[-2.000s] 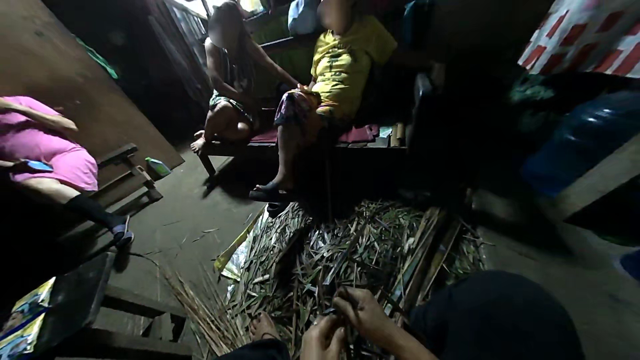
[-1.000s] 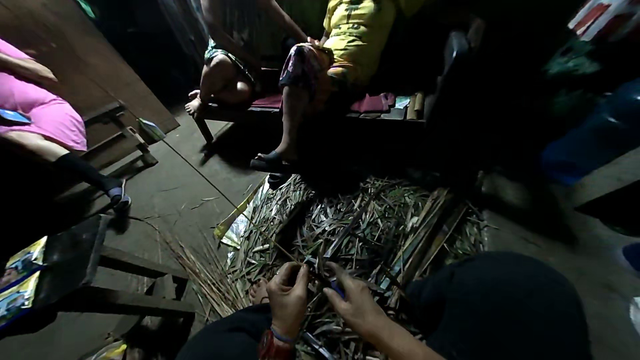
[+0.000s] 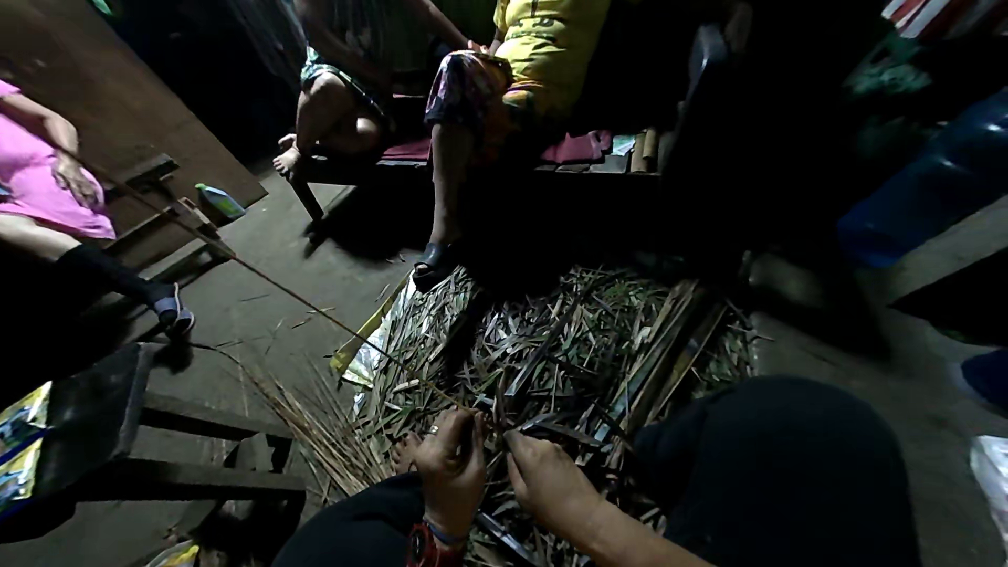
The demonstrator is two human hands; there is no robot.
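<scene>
My left hand (image 3: 454,461), with a ring and a red wristwatch, pinches the near end of a long thin stick (image 3: 295,295), probably a leaf midrib, which slants up to the far left. Close to its right, my right hand (image 3: 551,480) has its fingers closed around something dark and small; a dark strip shows at the fingertips, and whether a tool is in this hand is hidden. Under both hands lies a heap of cut leaf strips (image 3: 543,335). A bundle of thin sticks (image 3: 315,429) rests on the floor to the left of my left hand.
Two people sit on a wooden bench (image 3: 354,172) ahead, one foot by the heap. Another person in pink sits at the left. A dark wooden stool (image 3: 213,480) stands near left, a plastic bottle (image 3: 220,201) by the wall, a blue plastic container (image 3: 929,181) at right.
A long stick now extends from my left hand to the far left; two seconds ago it was not plainly visible. My hands, crossed close together then, are now side by side. The view has tilted down.
</scene>
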